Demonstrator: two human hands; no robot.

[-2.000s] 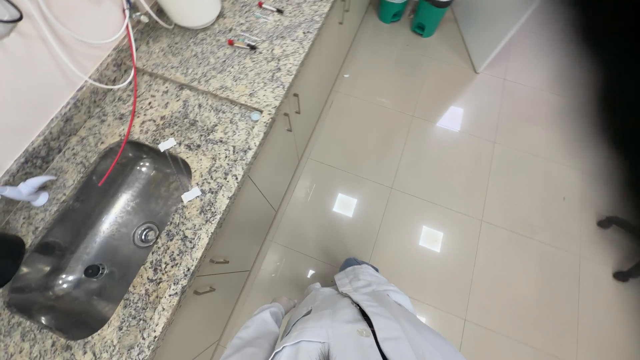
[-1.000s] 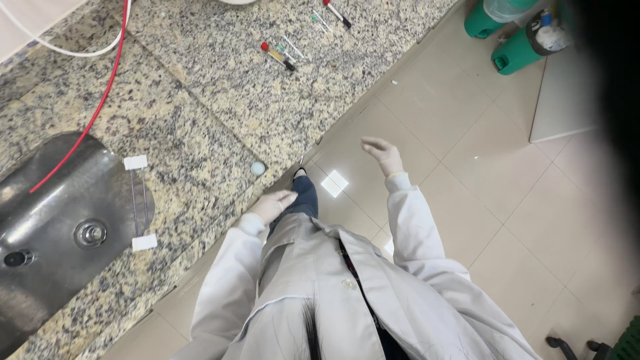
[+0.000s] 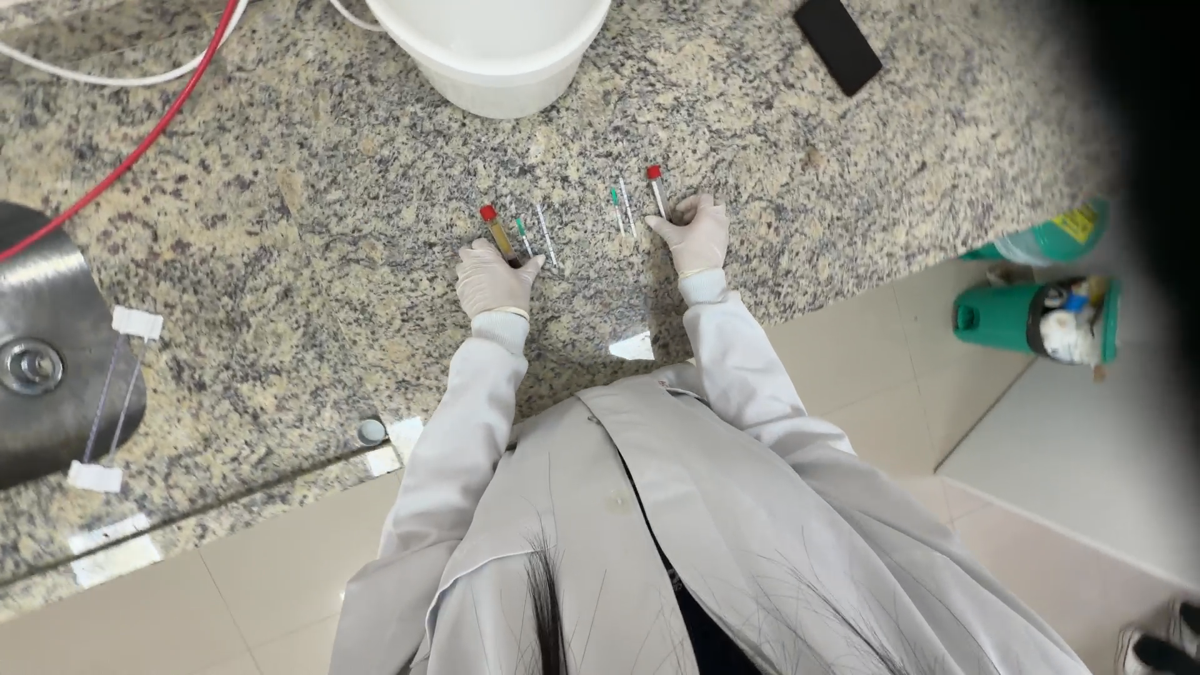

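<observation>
My left hand [image 3: 497, 278], in a pale glove, lies on the granite counter at the lower end of a red-capped tube with yellowish and dark contents [image 3: 500, 234]. A thin green-ended stick [image 3: 523, 234] and a white stick [image 3: 547, 234] lie just right of the tube. My right hand [image 3: 696, 234], also gloved, rests by the lower end of another red-capped tube [image 3: 657, 194], which looks mostly clear. Left of that tube are a second green-ended stick [image 3: 616, 208] and white stick [image 3: 627, 206]. Whether either hand grips its tube cannot be told.
A white bucket [image 3: 506, 89] stands at the counter's back, with a dark flat rectangular object [image 3: 839, 45] farther right. A steel sink [image 3: 56, 403] and red hose [image 3: 155, 136] are at left. Near the front edge sits a small round cap [image 3: 371, 432]. Green bins [image 3: 994, 317] stand at right.
Both hands, held apart over the floor and counter edge a second ago, are now on the counter by the two tubes. The view has shifted strongly toward the bucket.
</observation>
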